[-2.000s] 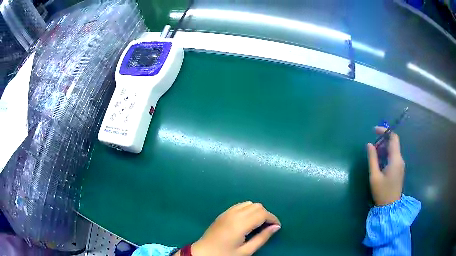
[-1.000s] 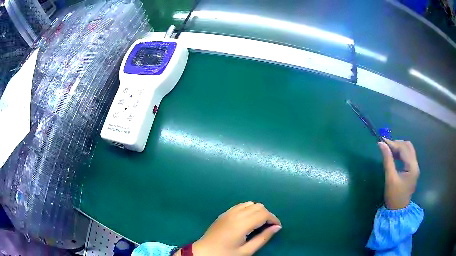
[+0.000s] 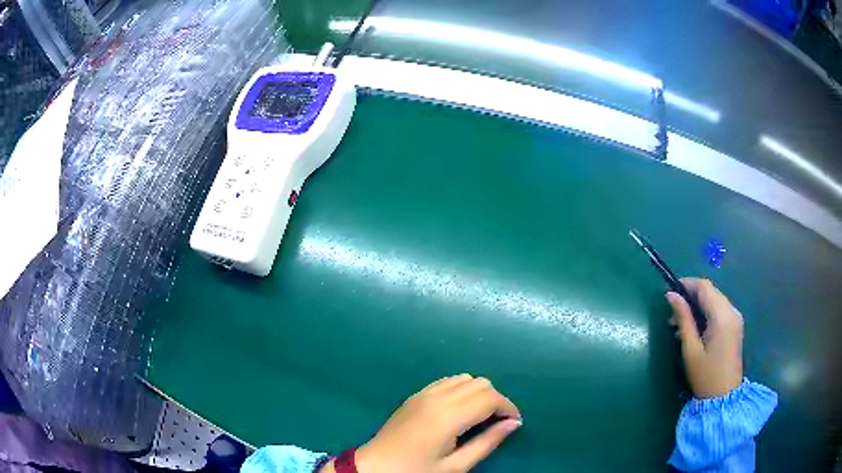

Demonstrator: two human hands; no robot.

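My right hand (image 3: 713,337) is at the right of the green mat, shut on dark tweezers (image 3: 667,275) whose tips point up and left. A small blue clump of film (image 3: 715,252) lies on the mat just beyond my right hand. My left hand (image 3: 441,423) rests at the bottom centre of the mat, fingers loosely curled, with a gap between thumb and fingers and nothing seen in it. A red band is on the left wrist.
A white handheld meter (image 3: 263,175) with a purple-framed screen lies at the left. Beside it is a stack of clear blister trays (image 3: 120,203), with a white sheet (image 3: 35,194) at the far left. A white rail (image 3: 517,102) crosses behind the green mat (image 3: 462,203).
The tweezers swing from pointing up-right to up-left, and my right hand moves down, away from the blue clump. My left hand stays put. The view shifts slightly.
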